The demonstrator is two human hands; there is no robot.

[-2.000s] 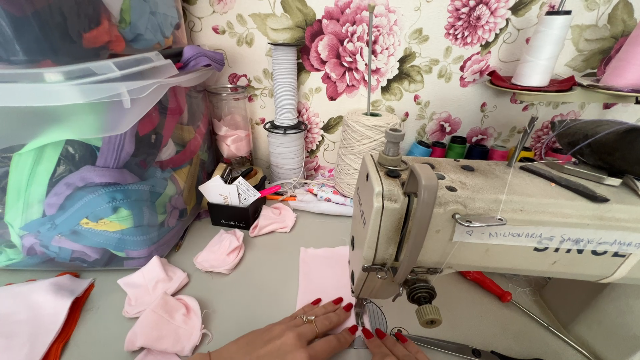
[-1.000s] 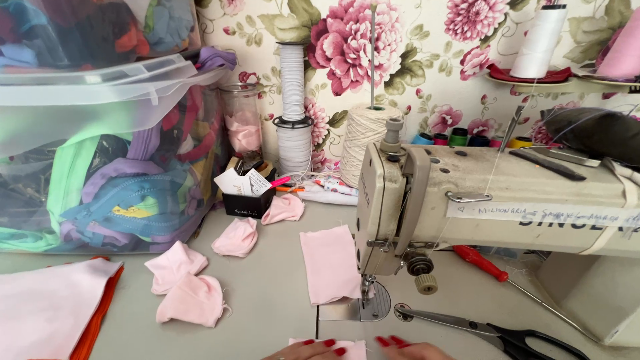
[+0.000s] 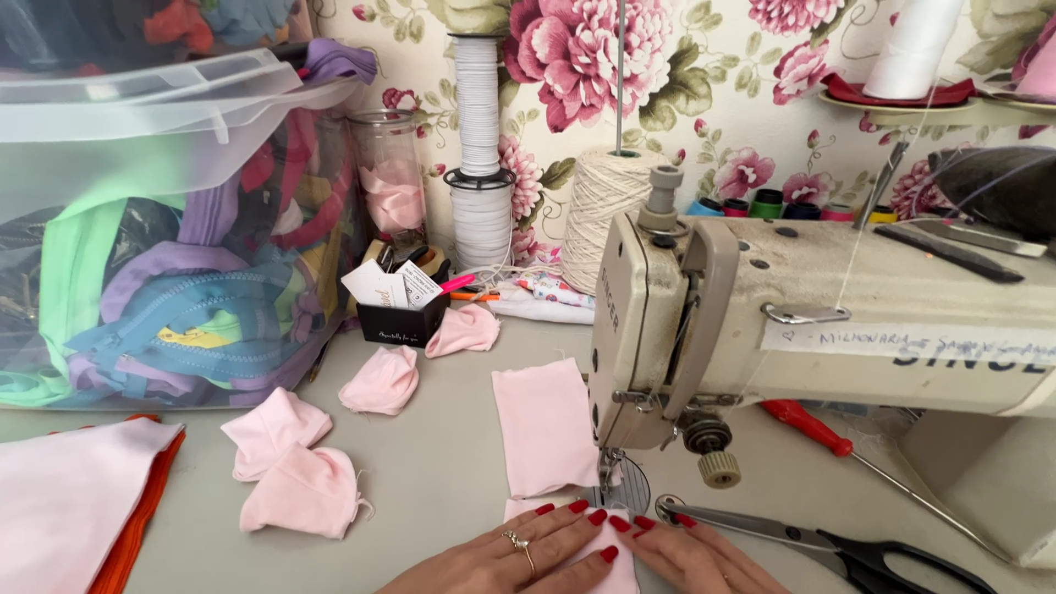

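A Singer sewing machine (image 3: 825, 313) stands at the right, its presser foot (image 3: 610, 466) low over the needle plate (image 3: 631, 487). Behind and left of the foot lies a pink fabric rectangle (image 3: 544, 429). A second pink fabric piece (image 3: 615, 565) is just in front of the foot, under both hands. My left hand (image 3: 528, 549), with rings, presses it flat with spread fingers. My right hand (image 3: 693, 557) rests its fingertips at the piece's right edge. Whether the second piece reaches under the foot is unclear.
Black-handled scissors (image 3: 792, 532) and a red screwdriver (image 3: 808, 429) lie at the right. Several sewn pink pieces (image 3: 305, 495) lie left. Behind are a black card box (image 3: 404, 322), thread cones (image 3: 606, 214) and a plastic bin (image 3: 165, 346). Pink and orange fabric (image 3: 74, 495) lies front left.
Both hands were at the foot, dropped to the front edge, and are now back near it with a second pink piece. The first pink rectangle shows behind the foot throughout.
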